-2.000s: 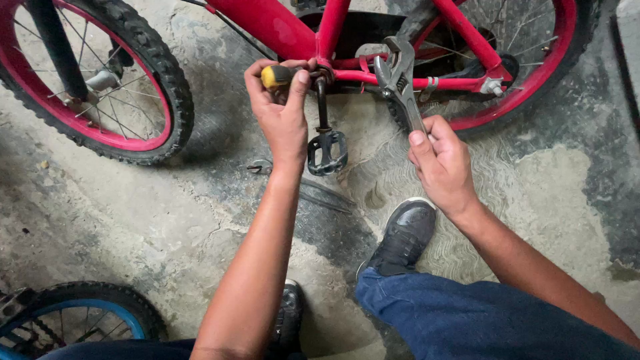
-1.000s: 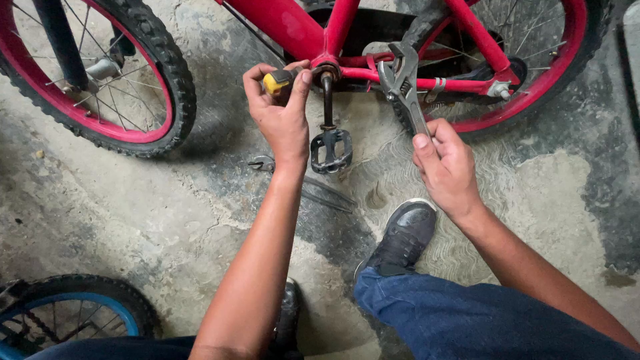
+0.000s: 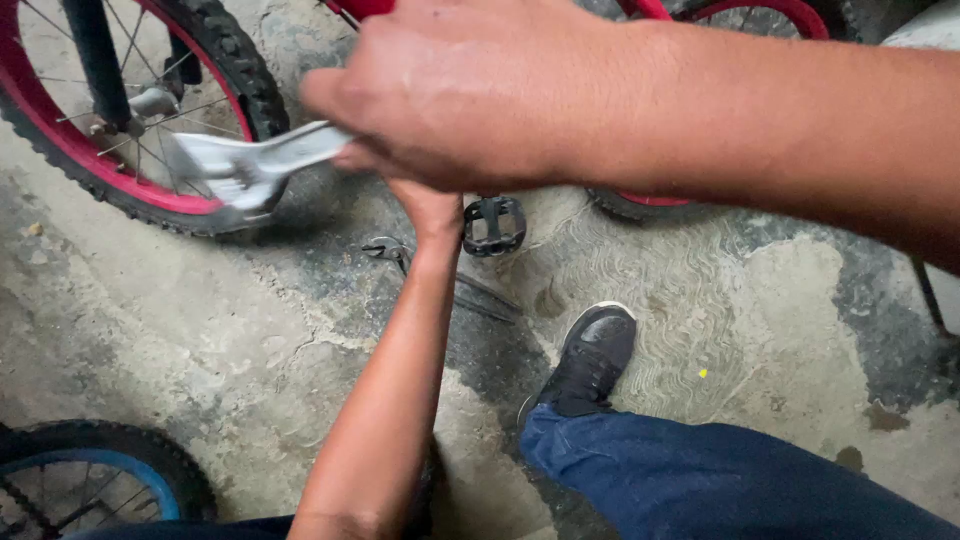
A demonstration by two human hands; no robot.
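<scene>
My right hand (image 3: 480, 97) crosses the upper middle of the view, closed around the handle of a metal adjustable wrench (image 3: 255, 161), whose blurred head points left over the front wheel (image 3: 262, 97) of a red bicycle. Beneath it, my left hand (image 3: 431, 206) is mostly hidden; only its wrist side shows, so its fingers and anything in them are out of sight. A black bicycle pedal (image 3: 495, 226) is just right of my left wrist. The crank and most of the red frame (image 3: 645, 9) are covered by my right hand and forearm.
Slip-joint pliers (image 3: 390, 251) lie on the concrete floor (image 3: 225, 322), partly behind my left forearm. A blue-rimmed wheel (image 3: 135, 472) is at the lower left. My dark shoe (image 3: 596, 349) stands below and right of the pedal. The rear wheel (image 3: 637, 206) is partly hidden at the upper right.
My right hand has swung left with the adjustable wrench, from near the rear part of the frame to over my left hand. The yellow and black tool seen earlier in my left hand is now hidden.
</scene>
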